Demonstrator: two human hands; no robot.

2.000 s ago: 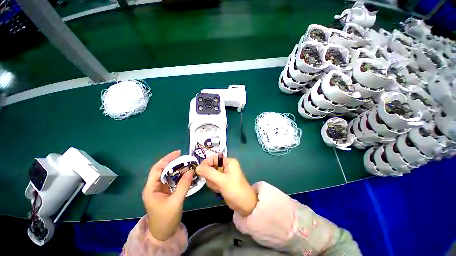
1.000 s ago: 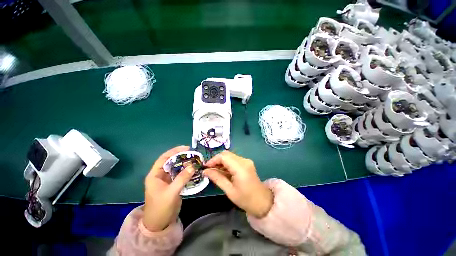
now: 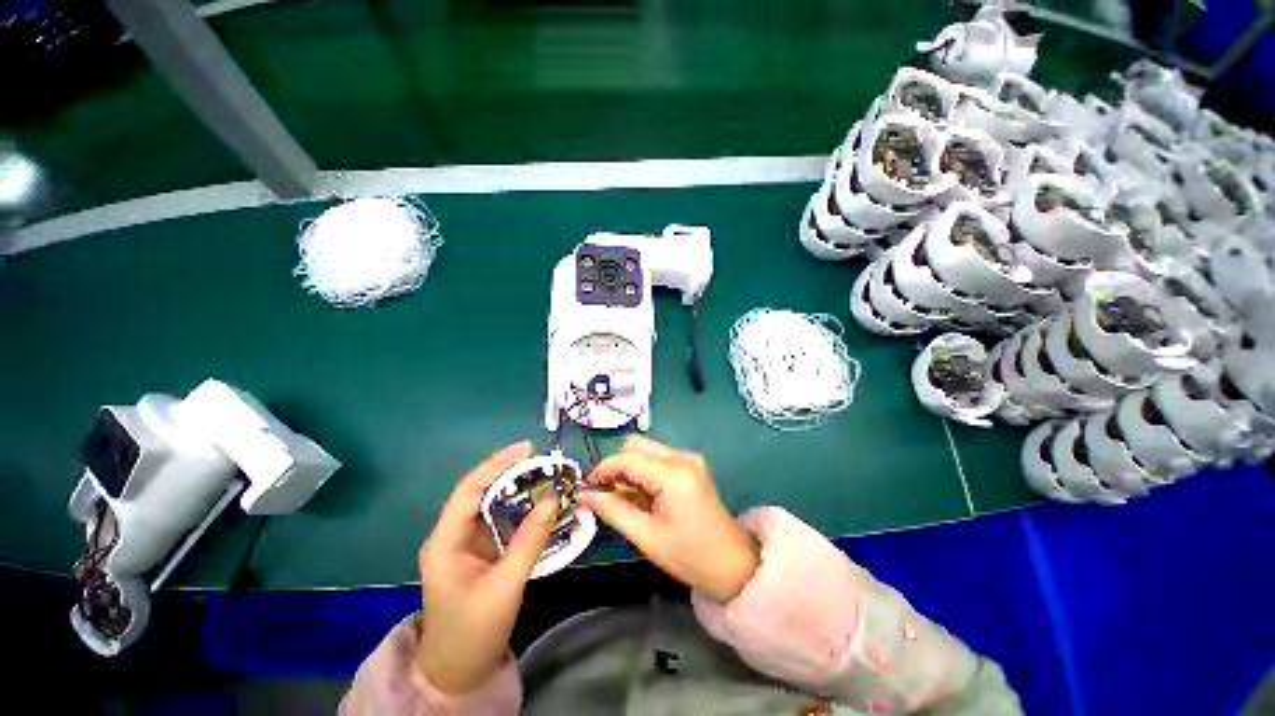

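Observation:
My left hand (image 3: pixel 480 567) holds a round white housing (image 3: pixel 562 555) with a circuit board inside, its thumb over the board. My right hand (image 3: pixel 671 506) is at the housing's right rim, its fingertips pinched on thin wires; the exact plug is too small to tell. The white camera body (image 3: pixel 601 336) lies just beyond, with its black lens panel (image 3: pixel 610 276) at the far end and its open round cavity towards me. Thin dark wires run from the cavity to the housing. A bracket arm (image 3: pixel 682 259) sticks out right, with a black cable tail (image 3: pixel 695 347).
Two heaps of thin white strands, one at left (image 3: pixel 368 251) and one at right (image 3: pixel 794 367), lie beside the camera. Another camera unit (image 3: pixel 182 483) lies at the near left edge. Stacked white housings (image 3: pixel 965 245) fill the right, with a single one (image 3: pixel 956 375) in front. Blue surface (image 3: pixel 965 616) at lower right.
The housing in my left hand has moved away from the camera cavity towards me, showing the wires between them. My right fingers have shifted along the housing's rim. The view has shifted slightly.

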